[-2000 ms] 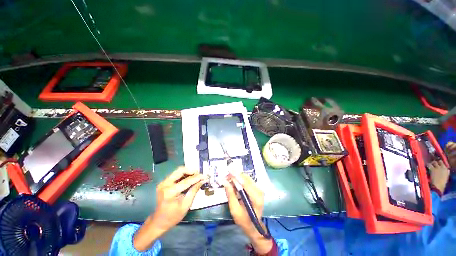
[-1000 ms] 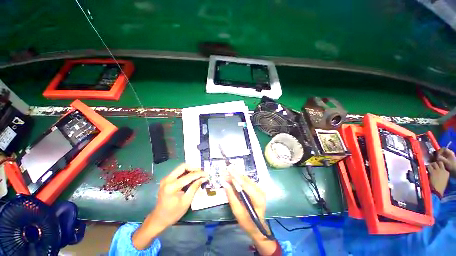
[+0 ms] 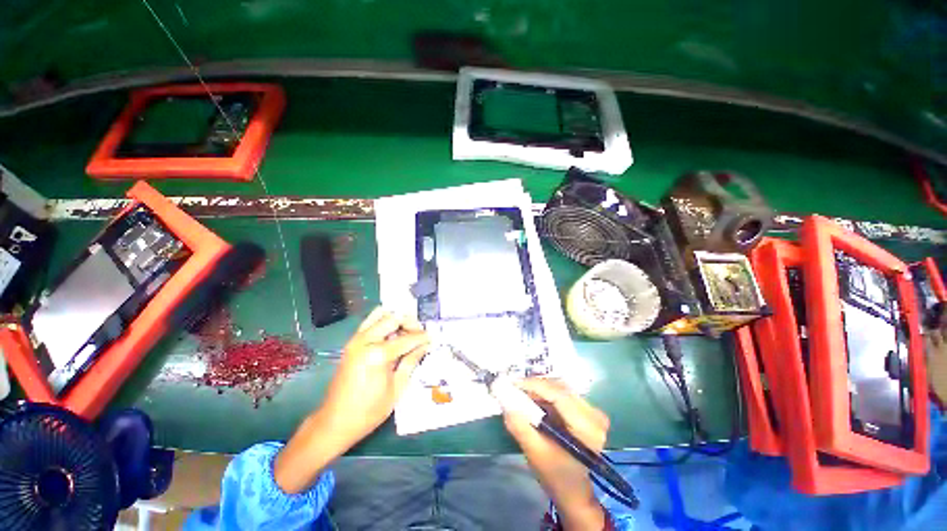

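An open-backed tablet (image 3: pixel 480 268) lies in a white frame (image 3: pixel 397 223) in front of me, its silver battery above and a bright, washed-out board below. My right hand (image 3: pixel 550 420) holds the soldering iron (image 3: pixel 582 448), a black pen-like handle whose tip points up and left over the board's lower part. My left hand (image 3: pixel 374 363) is at the frame's lower left edge, thumb and index finger pinched at the board; what they pinch is too small to tell. A small orange piece (image 3: pixel 441 395) lies on the white frame between my hands.
A red pile of tiny parts (image 3: pixel 254 365) and a dark bar (image 3: pixel 323 280) lie left. A desk fan (image 3: pixel 57 482) is lower left. Right are a round pot (image 3: pixel 613 299), black fan (image 3: pixel 587 230), iron stand (image 3: pixel 727 282) and stacked red frames (image 3: pixel 815 363). Framed tablets lie on the green belt behind.
My right hand and the iron have moved right and slightly down, off the spot near my left fingers. The view has shifted. The white-framed tablet behind sits further right.
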